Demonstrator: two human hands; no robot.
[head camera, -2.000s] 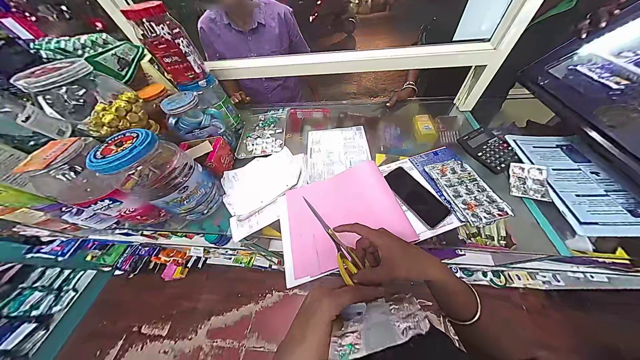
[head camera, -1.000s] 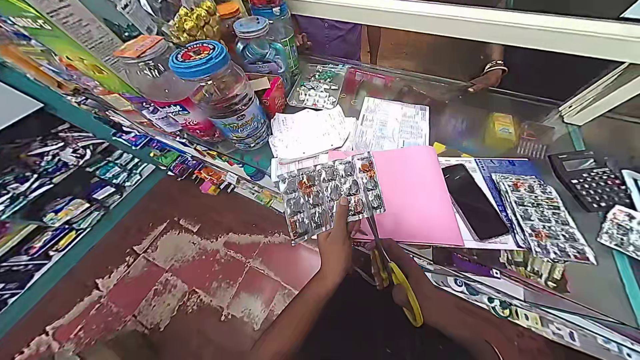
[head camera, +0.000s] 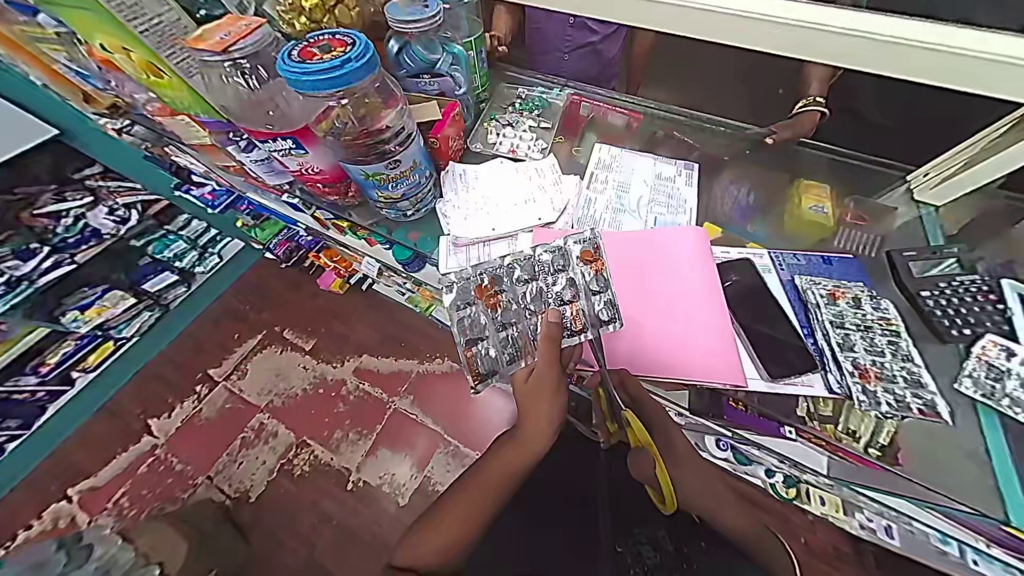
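My left hand (head camera: 546, 382) grips a silver blister pack of tablets (head camera: 512, 308) by its lower edge, thumb on top. In my right hand (head camera: 652, 424) is a pair of scissors with yellow handles (head camera: 650, 460); the blades point up at the pack's lower right part and are partly hidden behind it and the fingers. Behind the pack, a pink paper sheet (head camera: 672, 312) lies on the glass counter. A black smartphone (head camera: 766, 320) rests to its right, and a stack of similar blister packs (head camera: 876, 352) lies beyond the phone.
Lidded plastic jars (head camera: 376, 136) stand at the counter's left, near a tray of blister packs (head camera: 520, 124). Papers (head camera: 504, 200) lie behind the pink sheet. A calculator (head camera: 944, 288) is at the right. Across the counter, a person's hand (head camera: 800, 124) rests near the window frame (head camera: 800, 48).
Two seconds ago the scissors lay over the pink sheet, with both hands close together. My left hand now holds the blister pack raised, with the scissors at its lower edge. The view has shifted.
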